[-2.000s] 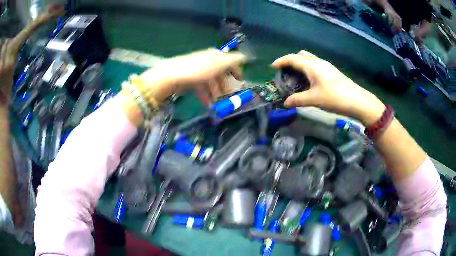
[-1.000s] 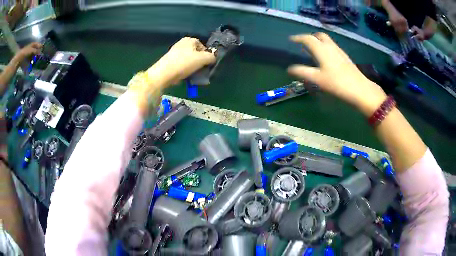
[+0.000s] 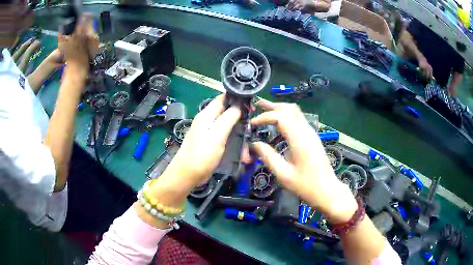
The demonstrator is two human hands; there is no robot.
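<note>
A dark grey fan unit [image 3: 245, 71] is held up in front of me, its round spoked head at the top and its handle pointing down. My left hand [image 3: 207, 137] is closed around the neck and handle. My right hand [image 3: 290, 147] is beside the handle on the right, fingers bent around the neck area near thin red wires; whether its fingertips grip anything is unclear. A blurred blue battery cell [image 3: 248, 177] shows below the handle, and I cannot tell whether it belongs to the held unit.
Grey housings and blue cells lie heaped on the green worktop around my hands. A pale edge strip [image 3: 337, 135] borders the belt, where one unit [image 3: 318, 81] lies. A black and white box [image 3: 142, 54] stands left. A neighbour's arm [image 3: 65, 124] is at far left.
My left hand has brought a fan unit from over the belt back above the heap. My right hand has come from over the belt to that unit. The view has shifted left.
</note>
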